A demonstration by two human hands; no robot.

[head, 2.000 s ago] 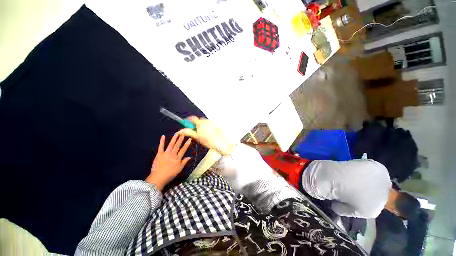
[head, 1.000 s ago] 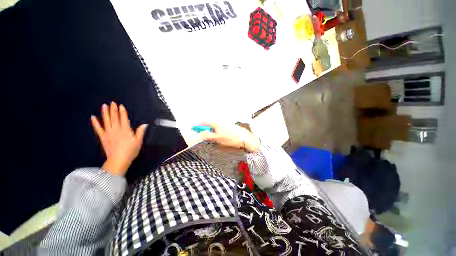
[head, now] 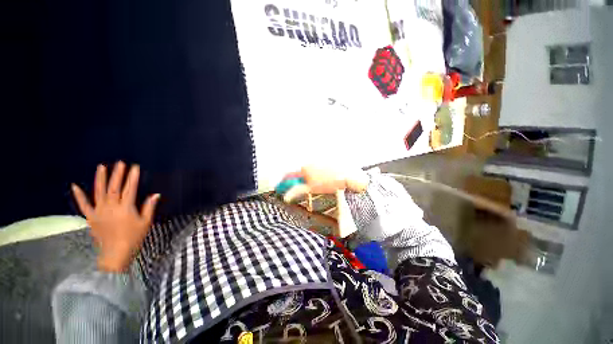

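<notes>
A large dark garment lies flat over the left part of the table, with a black-and-white checked edge along its right side. My left hand lies on its near part, fingers spread, holding nothing. My right hand is at the table's near edge, right of the garment, closed around the teal handle of an air blow gun. The gun's nozzle cannot be made out.
A printed poly bag lies at the back of the cream table. A red-and-black patterned item, a phone and a yellow roll are at the right. A blue bin stands below the edge.
My left hand has moved left and toward me over the garment. My right hand has moved right with the gun, off the garment. The view has shifted, and the other person is no longer clearly seen.
</notes>
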